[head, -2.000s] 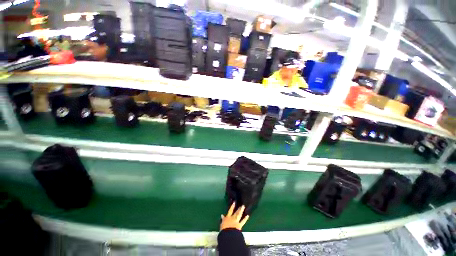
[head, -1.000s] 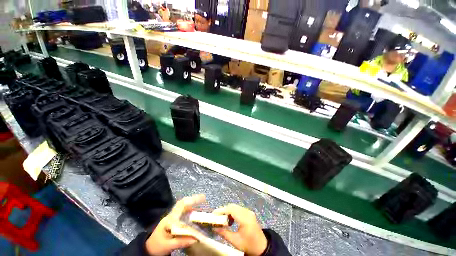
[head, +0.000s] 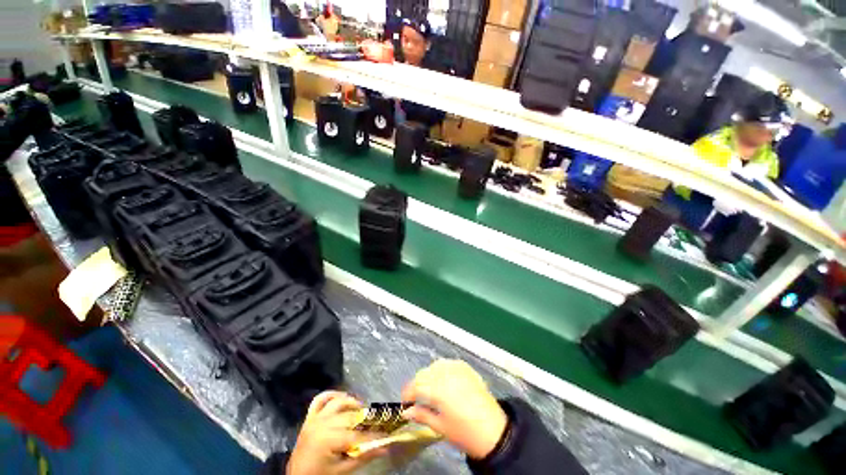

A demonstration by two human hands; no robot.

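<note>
My left hand [head: 325, 434] is at the bottom centre, closed on a small label sheet [head: 382, 415] with dark printed marks and a yellowish backing paper [head: 394, 440] under it. My right hand [head: 457, 408] is against the sheet's right end, fingertips bent down onto it. Whether a label is between its fingertips cannot be told. Black units [head: 269, 325] with curved carry handles stand in two long rows to the left of my hands.
A green conveyor [head: 501, 320] with white rails runs beyond the bench [head: 371, 339], carrying black units [head: 382, 227] standing apart. Pale paper [head: 91, 283] lies at the bench's left edge, above a red stool [head: 42, 376]. Two people are beyond the raised white shelf [head: 445, 88].
The view first swung left from a unit my hand touched on the belt. Since then, my hands have moved slightly right in view, and the sheet's printed side now shows.
</note>
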